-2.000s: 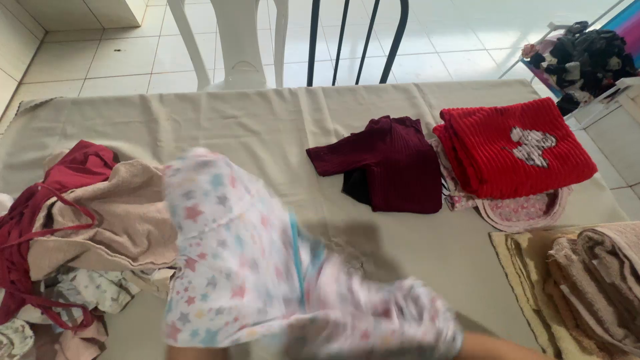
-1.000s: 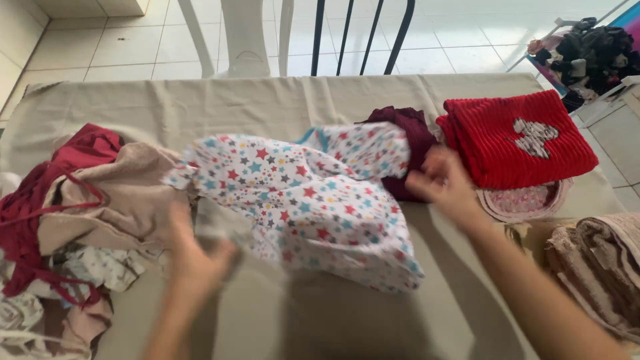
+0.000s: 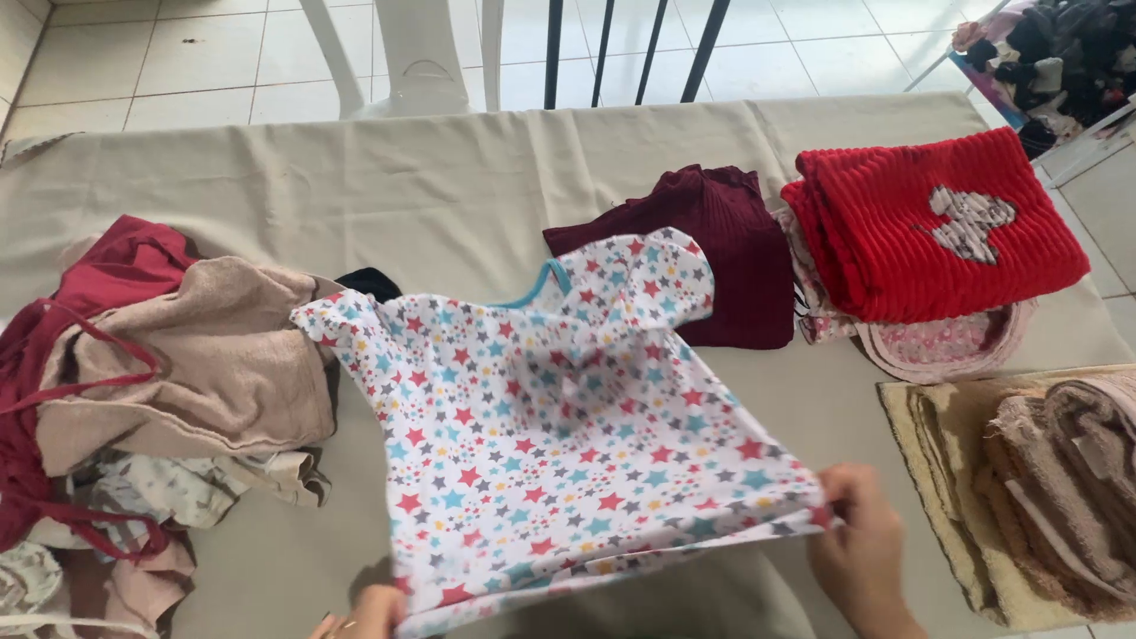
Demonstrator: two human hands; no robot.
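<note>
A white short-sleeved shirt printed with coloured stars (image 3: 550, 426) is spread over the table, its blue-trimmed neckline toward the far side. My left hand (image 3: 364, 614) pinches its bottom hem at the near left corner, partly cut off by the frame. The other hem corner is gripped by my right hand (image 3: 856, 541). One sleeve overlaps a folded maroon ribbed garment (image 3: 737, 257). Near the opposite sleeve lies a small piece of black cloth (image 3: 371, 284).
Crumpled clothes with a beige cloth (image 3: 195, 355) lie at the left. On the right are a folded red blanket (image 3: 941, 240), a pink patterned item (image 3: 950, 342) and folded towels (image 3: 1029, 479). Chairs (image 3: 422, 62) stand beyond the cloth-covered table (image 3: 355, 195).
The star-print shirt, bunched and blurred in the earlier frames, now lies spread out with its neckline away from me. Both hands have moved nearer to me and hold its hem.
</note>
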